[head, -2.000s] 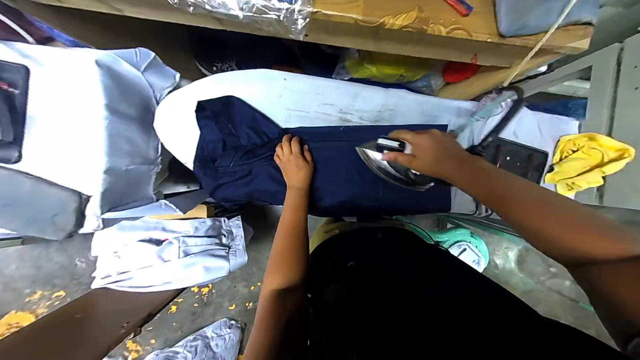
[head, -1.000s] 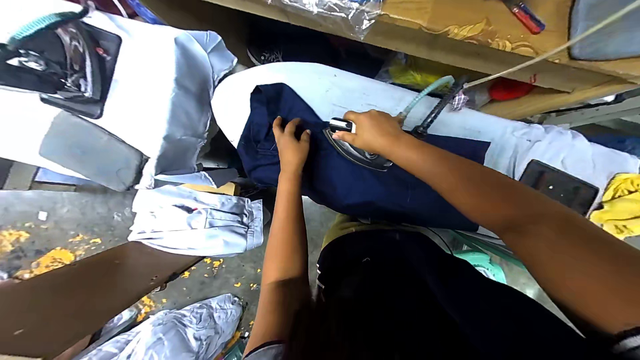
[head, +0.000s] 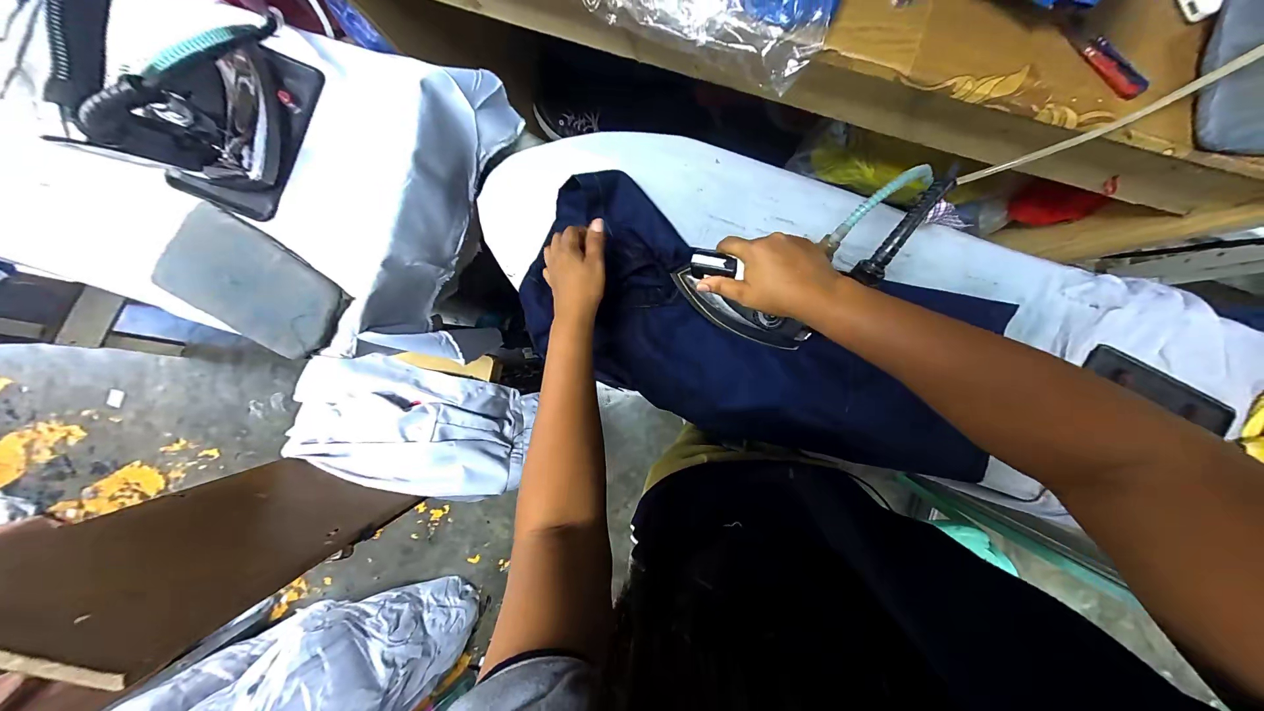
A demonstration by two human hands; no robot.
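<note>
A navy blue garment (head: 760,385) lies along a white-covered ironing board (head: 642,163). My right hand (head: 780,276) is closed around the handle of a steam iron (head: 736,311), whose soleplate rests on the cloth near the middle of the garment. A pale green hose and a black cord run from the iron's rear. My left hand (head: 576,267) is at the garment's left end, its fingers curled at the bunched fabric; whether they pinch it is hard to tell.
Another iron (head: 247,128) stands on a black rest on the white surface at left, beside a grey pad (head: 247,281). A wooden shelf (head: 938,109) borders the board's far side. A black rest (head: 1157,388) lies on its right end. White cloth (head: 410,425) hangs below left; a brown plank (head: 197,543) is nearer.
The iron in my right hand has moved left along the garment from its right part. My left hand has moved from the garment's middle to its left end. The view has shifted left.
</note>
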